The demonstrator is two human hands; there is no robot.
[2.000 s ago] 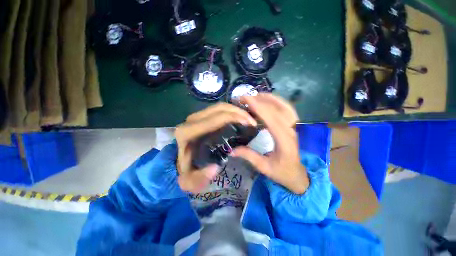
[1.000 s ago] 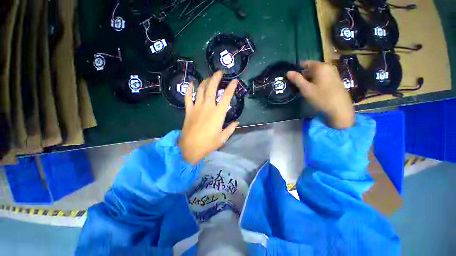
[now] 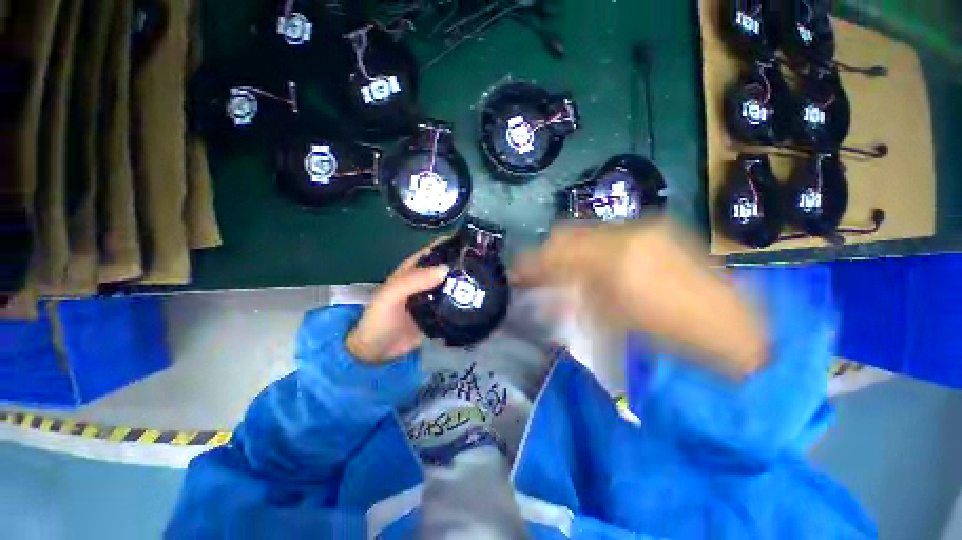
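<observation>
My left hand (image 3: 396, 306) holds a black round earcup housing (image 3: 464, 306) by its left side, just off the bench's front edge. The housing's open side faces up, with a silver-white speaker driver and thin red wires running to the rectangular arm at its top. My right hand (image 3: 643, 285) is to the right of this housing and strongly blurred; its fingertips point toward the housing, and whether it holds anything cannot be told. Another housing (image 3: 630, 181) lies on the green mat just beyond my right hand, with its arm to the left.
Several open housings (image 3: 427, 188) lie on the green mat (image 3: 549, 206) in front and to the left. A pile of thin black booms (image 3: 464, 32) is at the back. Cardboard dividers (image 3: 116, 190) stand at left. Earcups with booms lie on a cardboard sheet (image 3: 902, 116) at right. Blue bins (image 3: 891, 327) are below.
The left hand has gone from resting over the housings on the mat to holding one at the bench edge. The right hand has let go of the right-hand housing and moved toward me.
</observation>
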